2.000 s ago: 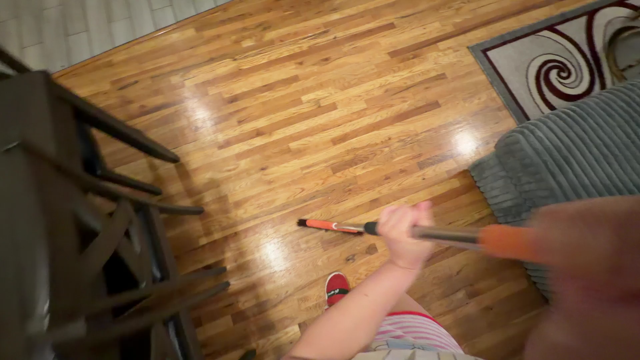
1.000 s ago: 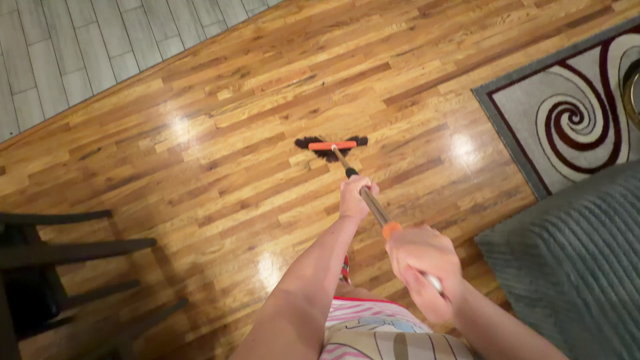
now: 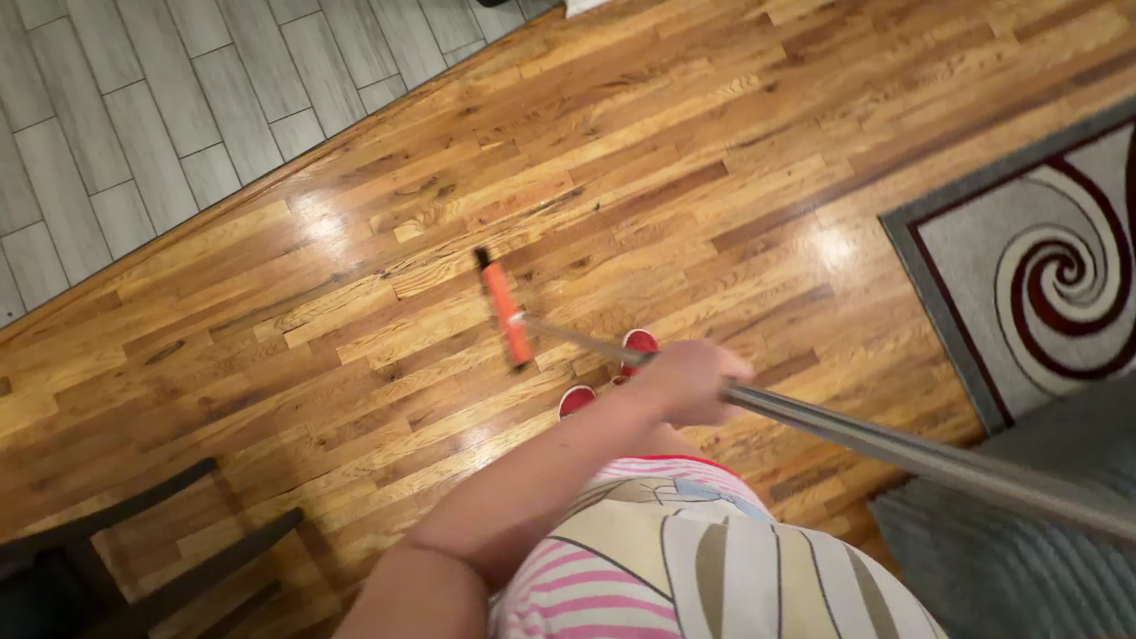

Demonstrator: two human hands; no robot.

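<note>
A broom with an orange head (image 3: 506, 311) and dark bristles is over the wood floor, left of two red shoes (image 3: 577, 402); its head is blurred. My left hand (image 3: 697, 382) is closed around the lower part of its metal handle (image 3: 887, 444). From there the handle slants down to the right and leaves the view at the right edge. My right hand is out of view.
Grey plank tile (image 3: 204, 115) borders the wood floor at the upper left. Dark chair legs (image 3: 213, 568) stand at the lower left. On the right lie a swirl-patterned rug (image 3: 967, 222) and a grey ribbed couch (image 3: 1021, 550).
The broom head has swung from crosswise ahead of me to a steep slant on the left. My right hand, on the handle a second ago, has left the view. The view has shifted.
</note>
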